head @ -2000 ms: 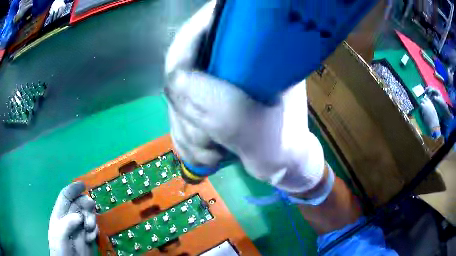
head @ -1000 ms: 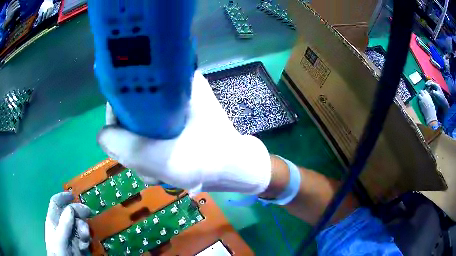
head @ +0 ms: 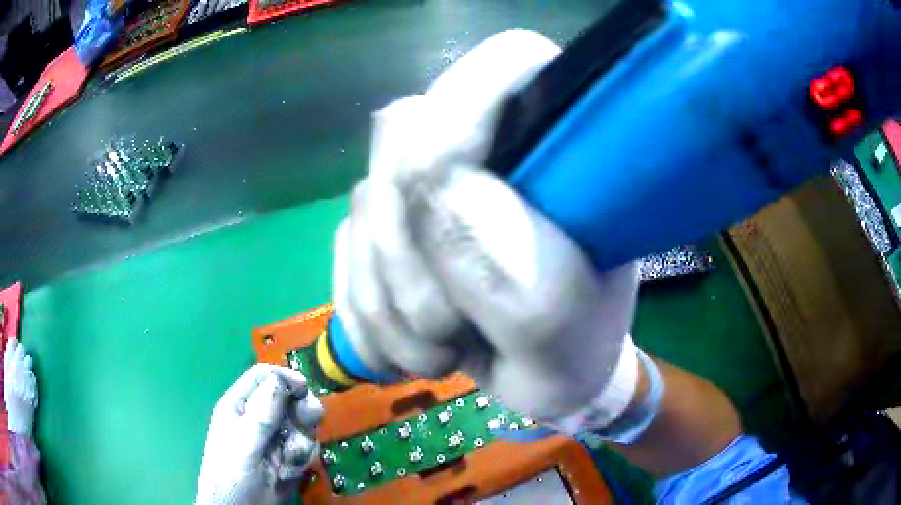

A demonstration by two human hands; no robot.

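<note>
My right hand (head: 484,247), in a white glove with a light blue wrist strap, grips a large blue electric screwdriver (head: 692,128) with a red display. Its black-and-yellow nose (head: 336,360) points down at the upper green circuit board (head: 308,367), mostly hidden by the hand and tool. A second circuit board (head: 415,440) lies in the lower slot of the orange-brown fixture (head: 583,473). A pale plate (head: 533,491) sits in the lowest slot. My left hand (head: 262,429), gloved, is at the fixture's left edge with curled fingers; whether it pinches anything is unclear.
A screw tray (head: 677,262) shows partly behind the screwdriver. A cardboard carton (head: 825,286) stands at the right. A cluster of green boards (head: 126,178) lies on the dark green belt (head: 286,118). Another person's gloved hand (head: 18,387) is at the left edge.
The view has shifted, so the fixture sits further right. The screwdriver has tilted, its body now toward the upper right and its nose over the upper board's left end. The left hand stays beside the fixture.
</note>
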